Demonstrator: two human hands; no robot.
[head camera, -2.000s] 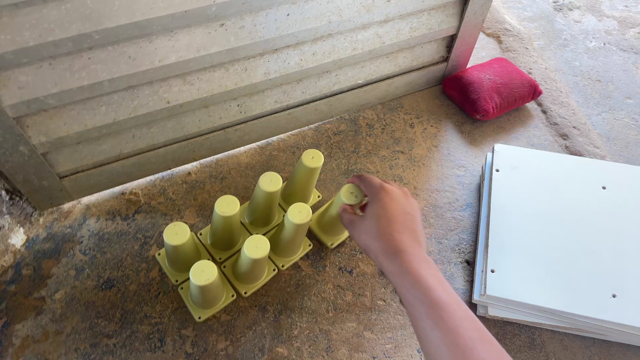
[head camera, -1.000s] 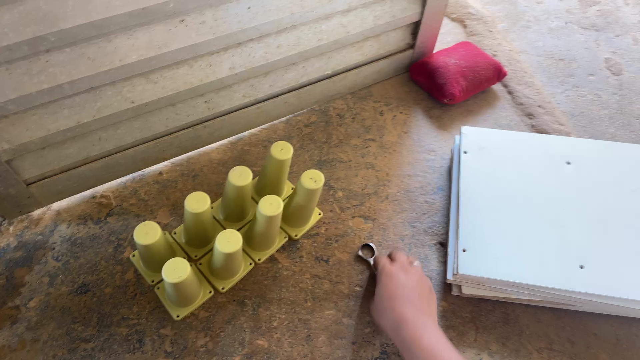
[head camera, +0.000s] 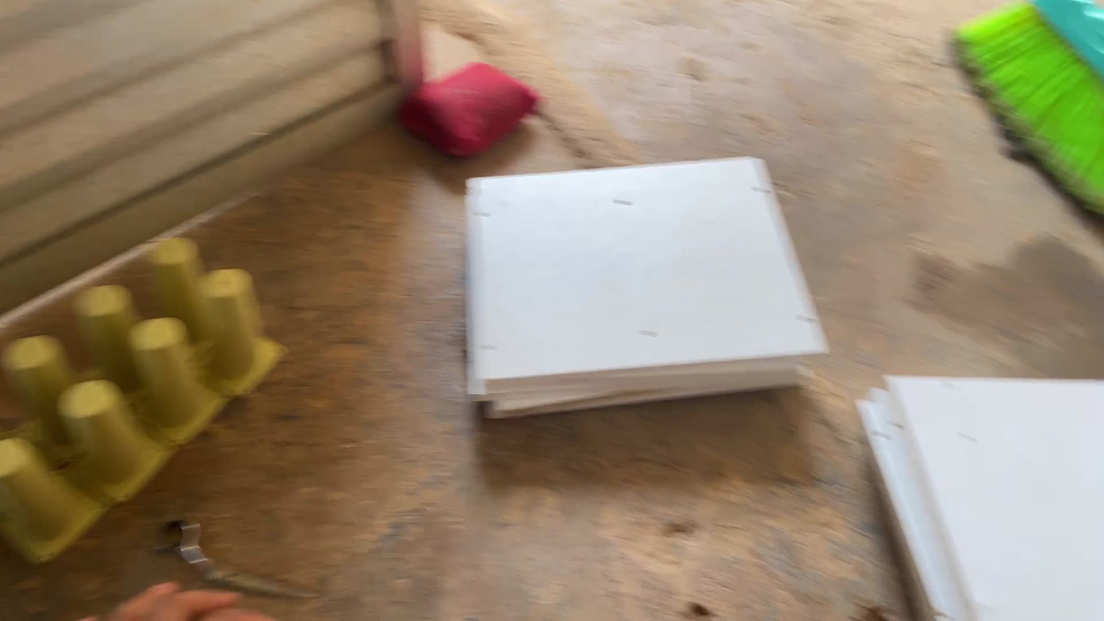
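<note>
In the blurred head view, one hand (head camera: 185, 604) shows at the bottom left edge, only its fingers in the picture; it looks like my right hand, as before. Just above it a metal wrench (head camera: 203, 561) lies on the stained floor; whether the fingers touch it is unclear. Yellow-green plastic cone-shaped legs (head camera: 168, 371) with square bases stand upright in two rows at the left. A stack of white drilled panels (head camera: 638, 276) lies in the middle, and a second stack of white panels (head camera: 1018, 500) at the lower right. My left hand is out of view.
A slatted metal shutter or door (head camera: 190, 112) runs along the upper left. A red cloth-covered block (head camera: 470, 108) sits by its end. At the top right is a broom head with bright green bristles (head camera: 1035, 95).
The hand placed a leg beside the others between the earlier frames, then held the wrench. Now the wrench lies near the fingers. The view has swung right, showing the second stack and the broom.
</note>
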